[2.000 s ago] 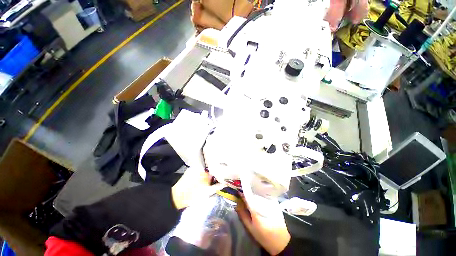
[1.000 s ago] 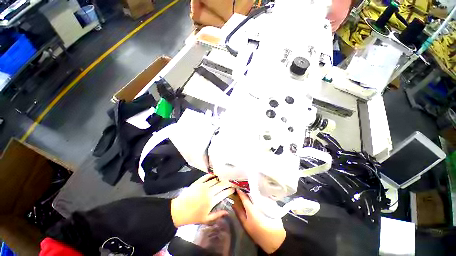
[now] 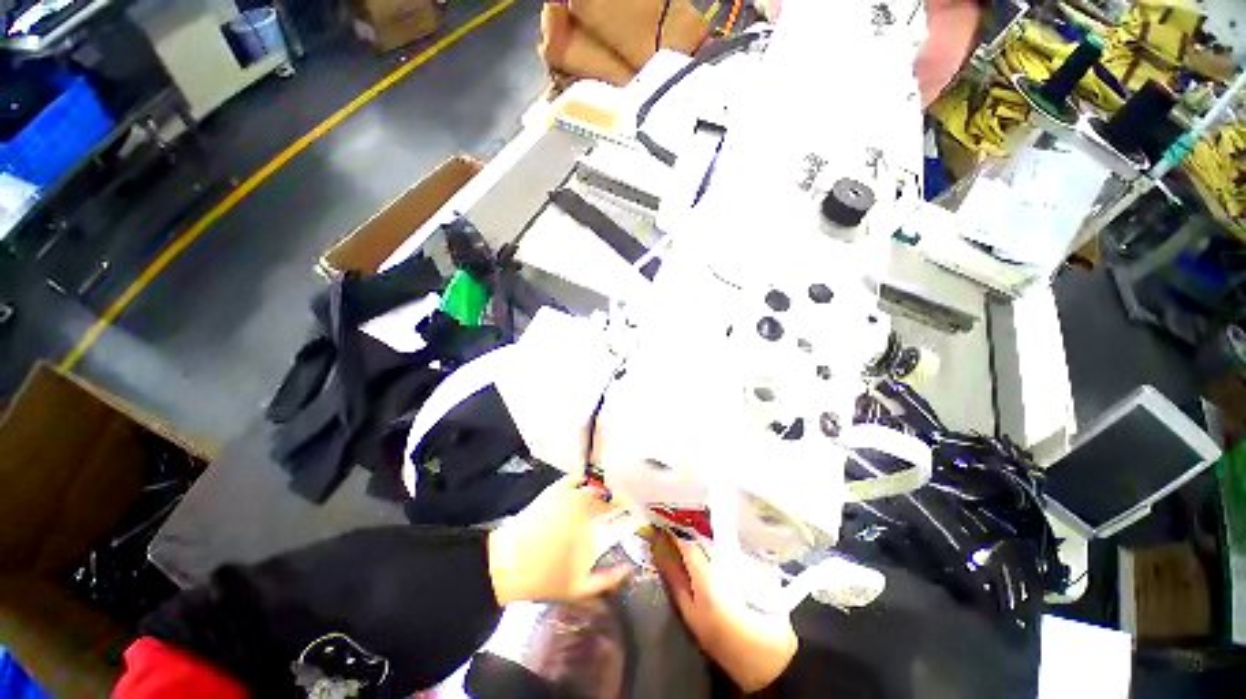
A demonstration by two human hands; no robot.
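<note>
The white sewing machine (image 3: 724, 369) stands in front of me, with a red mark (image 3: 679, 518) low on its head. My left hand (image 3: 558, 546) lies bent at the left of the needle area. My right hand (image 3: 727, 617) lies just right of it, its fingertips under the machine head. The needle and whatever lies under the fingertips are hidden or washed out by glare, so I cannot tell whether either hand holds a piece. A glossy clear sheet (image 3: 571, 647) lies on the table between my wrists.
Black fabric pieces (image 3: 328, 396) are heaped left of the machine, with a green item (image 3: 465, 298) on them. Black strips (image 3: 957, 505) lie tangled at the right. An open carton (image 3: 68, 478) is at the left, a screen (image 3: 1134, 462) and white paper (image 3: 1084, 658) at the right.
The view has shifted slightly, so the machine sits further right. My left hand first moved back from the needle area, its fingers now more bent. My right hand has hardly moved.
</note>
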